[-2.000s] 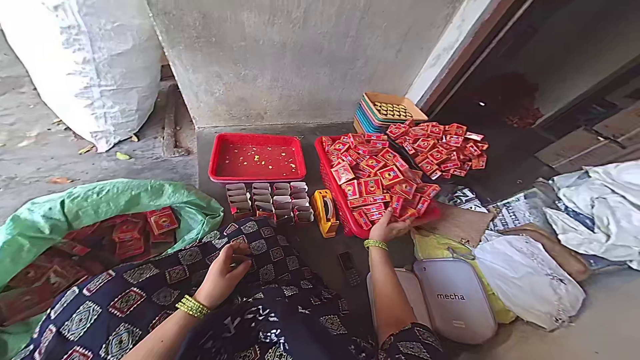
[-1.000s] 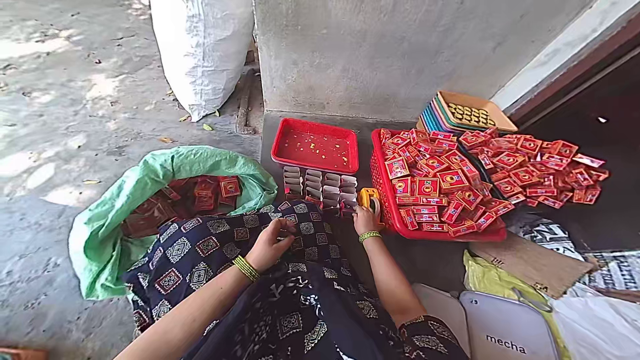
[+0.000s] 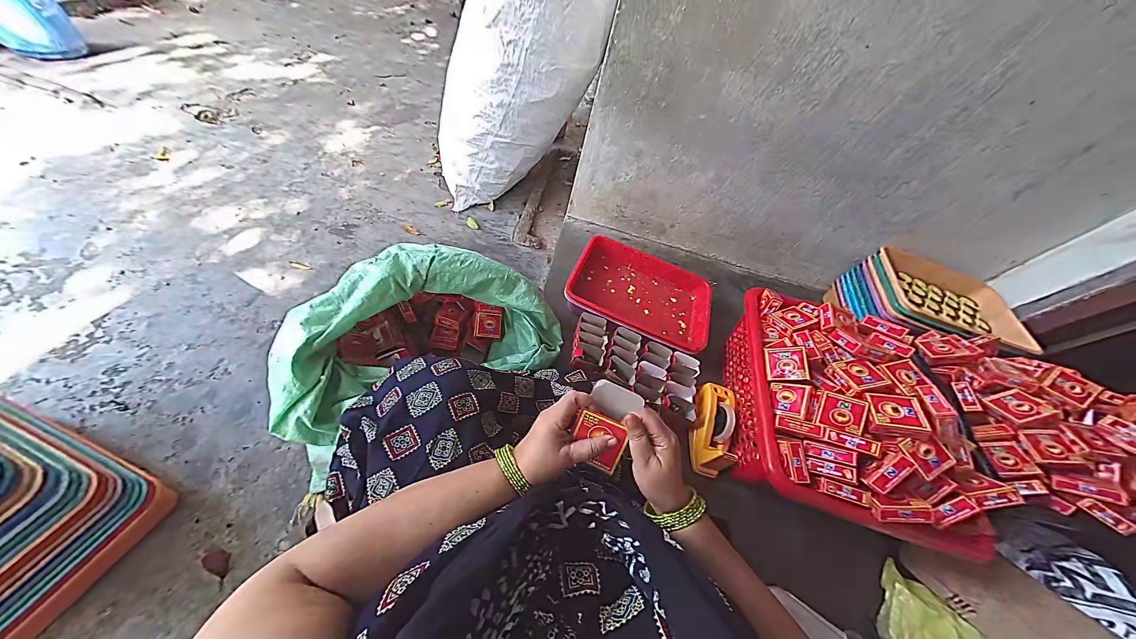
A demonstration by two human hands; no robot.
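Note:
A small red cardboard box point(image 3: 600, 437) with its pale flap raised is held over my lap. My left hand point(image 3: 559, 439) grips its left side, and my right hand point(image 3: 657, 448) pinches its upper right edge. Just beyond the hands, rows of small open boxes point(image 3: 641, 359) stand upright. A yellow tape dispenser point(image 3: 710, 430) lies right of my right hand. Farther right, a red plastic basket point(image 3: 744, 390) is heaped with red boxes point(image 3: 841, 412). At the left, a green woven sack point(image 3: 306, 364) lies open with more red boxes point(image 3: 448, 324) inside.
A red tray point(image 3: 652, 288) with small yellowish bits lies behind the rows. Stacked trays point(image 3: 998, 302), the top one holding small round items, stand at the back right near the wall point(image 3: 816, 124). More stacked trays point(image 3: 80, 524) are at lower left. A white sack point(image 3: 524, 89) stands behind.
The view has swung left. My right hand has moved from the basket's edge, past the tape dispenser, to my left hand. Both hands now hold a red box with its flap up.

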